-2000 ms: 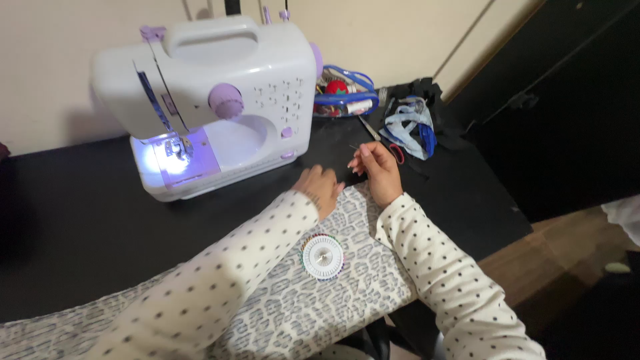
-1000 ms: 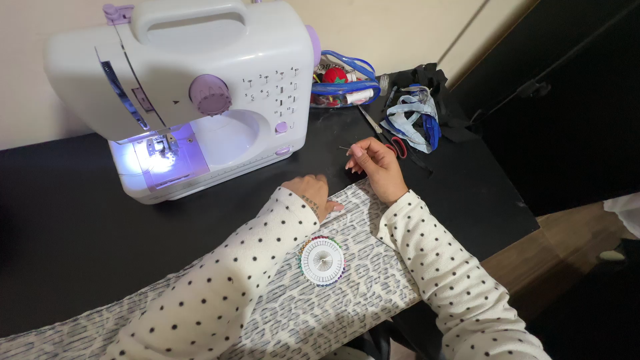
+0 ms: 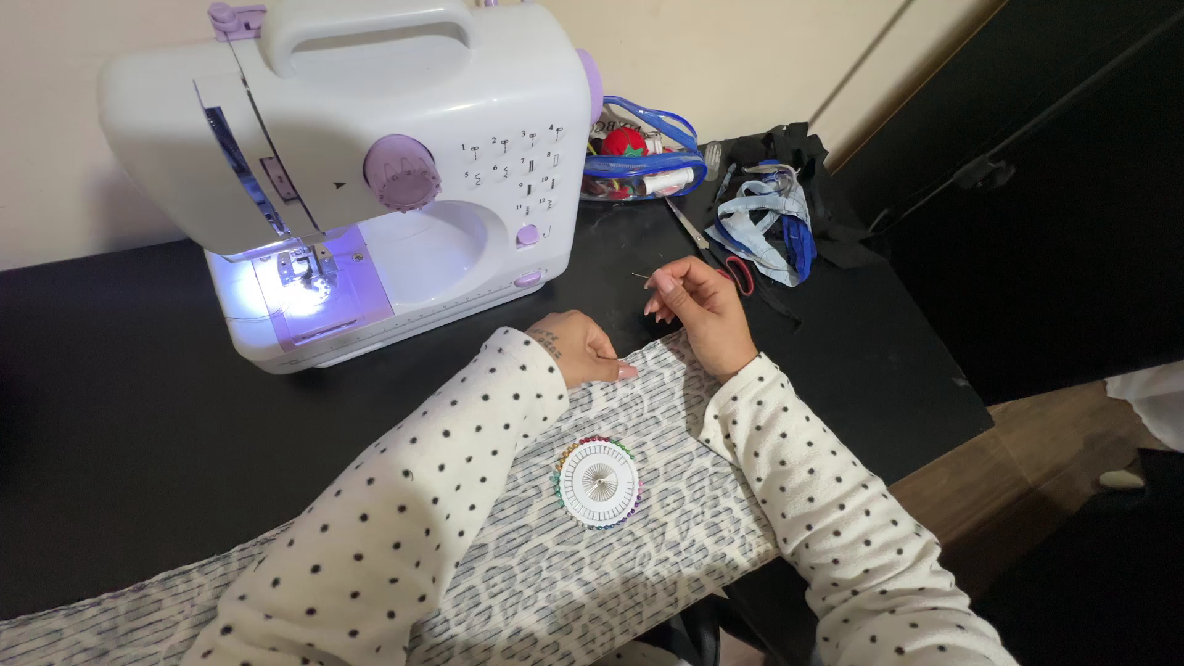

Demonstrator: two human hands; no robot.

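Patterned grey-and-cream fabric (image 3: 647, 564) lies across the front of the black table, its far edge under my left hand (image 3: 581, 350). That hand pinches the fabric's edge between thumb and fingers. Just right of it, above the fabric's far corner, my right hand (image 3: 705, 310) holds a thin straight pin (image 3: 640, 275) between thumb and fingertips, its point toward the left. On the fabric below both hands rests a round white pin wheel (image 3: 599, 483), ringed with pins with coloured heads.
A white sewing machine (image 3: 499, 83) with its lamp lit stands at the back left. Behind my right hand are scissors (image 3: 686, 224) with red handles, a clear blue-edged pouch (image 3: 647, 166) with a red pincushion, and light blue fabric scraps (image 3: 754, 227). The black table's (image 3: 916, 370) right edge is near.
The view has shifted closer to the sewing machine. My left hand's fingers have changed their hold near the fabric's edge; my right hand keeps the pin raised.
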